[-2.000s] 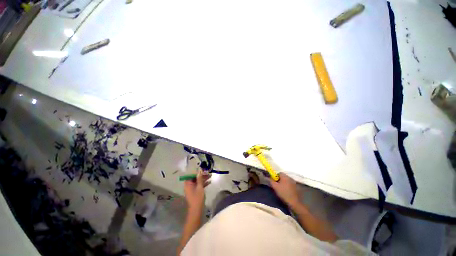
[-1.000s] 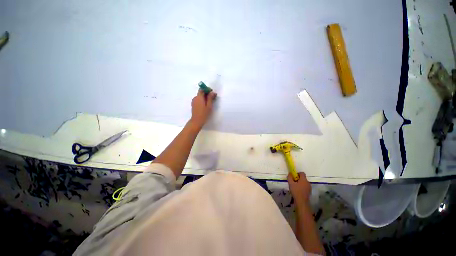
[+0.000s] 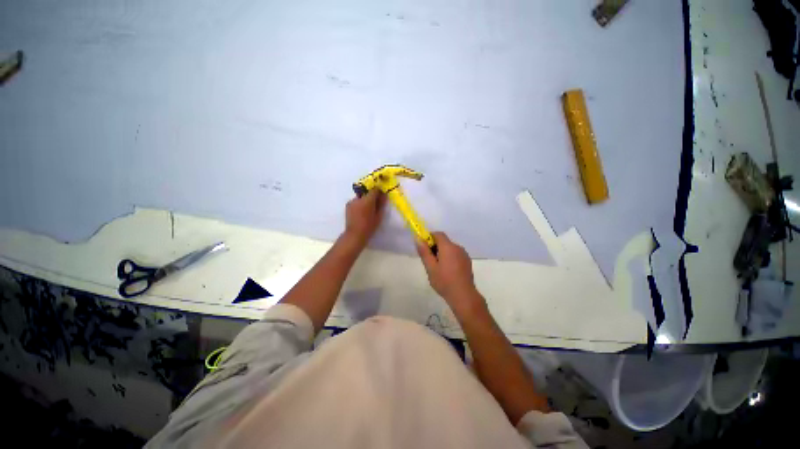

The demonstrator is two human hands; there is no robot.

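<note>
My right hand [image 3: 450, 267] grips the yellow claw hammer [image 3: 402, 201] by the end of its handle. The hammer head is over my left hand [image 3: 365, 217], which is closed in a fist on the pale lilac marker paper [image 3: 263, 131]. The green tool is hidden under the hammer head and my fist. I cannot tell if the head touches it. The dark-handled shears [image 3: 167, 267] lie at the left near the table edge, beside a dark fabric triangle [image 3: 251, 290].
A yellow-wrapped weight [image 3: 584, 146] lies on the right of the sheet, with mottled weights [image 3: 607, 10] at the top right and far left. Cut pieces with dark edges [image 3: 668, 285] lie at the right. White buckets [image 3: 662, 390] stand below the table edge.
My right hand has lifted the hammer from the table edge and brought it left over my left fist. My left fist stays on the paper; the green tool no longer shows.
</note>
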